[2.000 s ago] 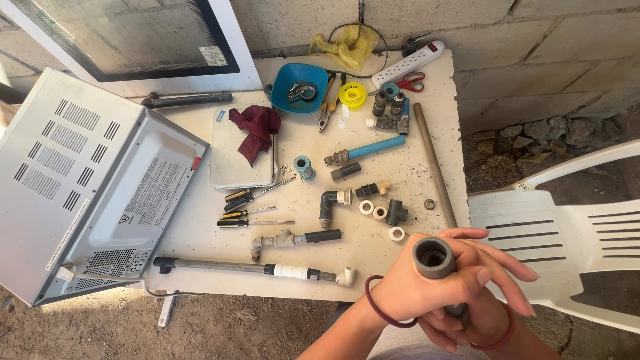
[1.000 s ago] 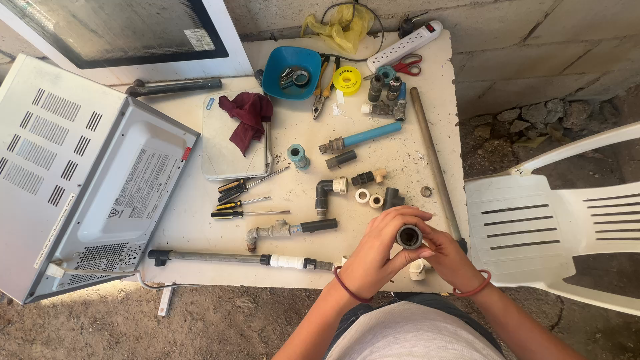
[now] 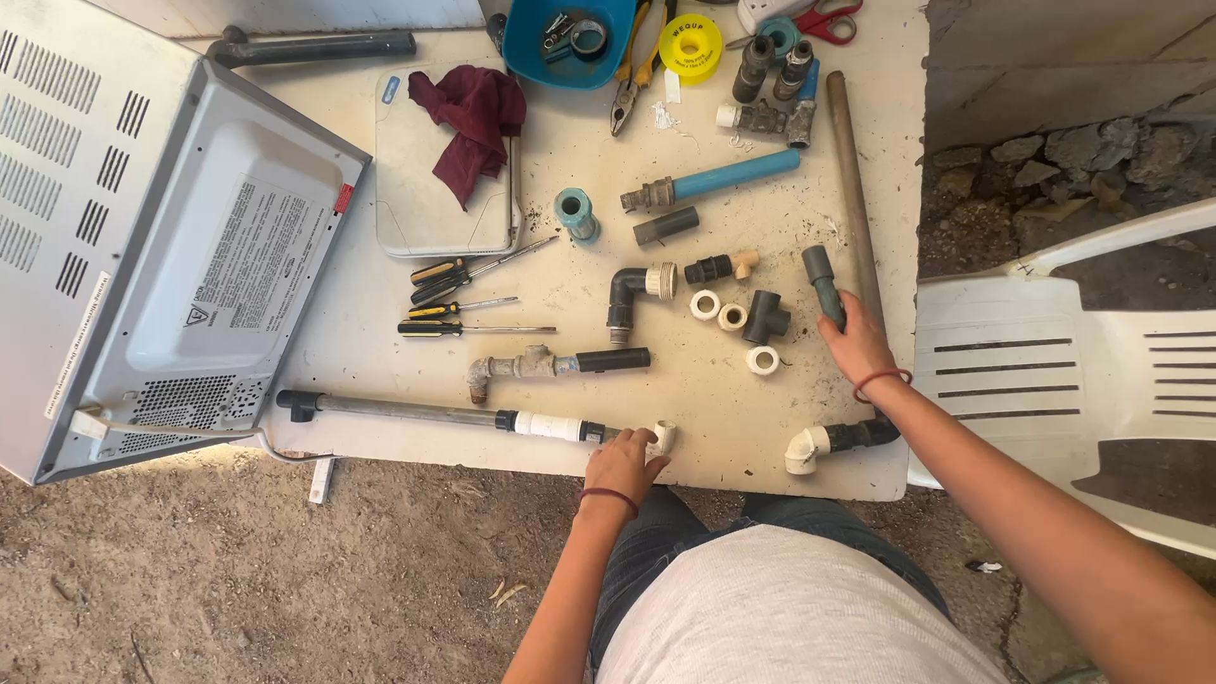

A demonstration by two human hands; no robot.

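Note:
My right hand point(image 3: 855, 337) is closed round the lower end of a short grey pipe piece with a wider socket end point(image 3: 818, 266), over the table's right part. My left hand point(image 3: 622, 465) rests at the near edge, on or just over the end of a long grey pipe with a white-wrapped joint point(image 3: 546, 427), beside a white elbow point(image 3: 664, 437); its grip cannot be told. Between the hands lie white rings point(image 3: 762, 360) and a dark grey tee point(image 3: 765, 318). A black elbow with a white threaded end point(image 3: 622, 299) and an old metal-like fitting with a black pipe end point(image 3: 613, 360) lie further left.
A long grey pipe point(image 3: 855, 180) lies along the table's right side, ending in a white elbow point(image 3: 803, 448). Screwdrivers point(image 3: 432, 328), a maroon cloth point(image 3: 470, 123), a blue bowl point(image 3: 532, 71) and pliers point(image 3: 622, 104) lie farther off. A microwave oven point(image 3: 237, 237) stands left, a white plastic chair point(image 3: 1007, 361) right.
My hands, together round a grey pipe piece before, are now apart. The left is at the near edge by the long pipe; the right holds a grey piece at the table's right. The view has moved closer.

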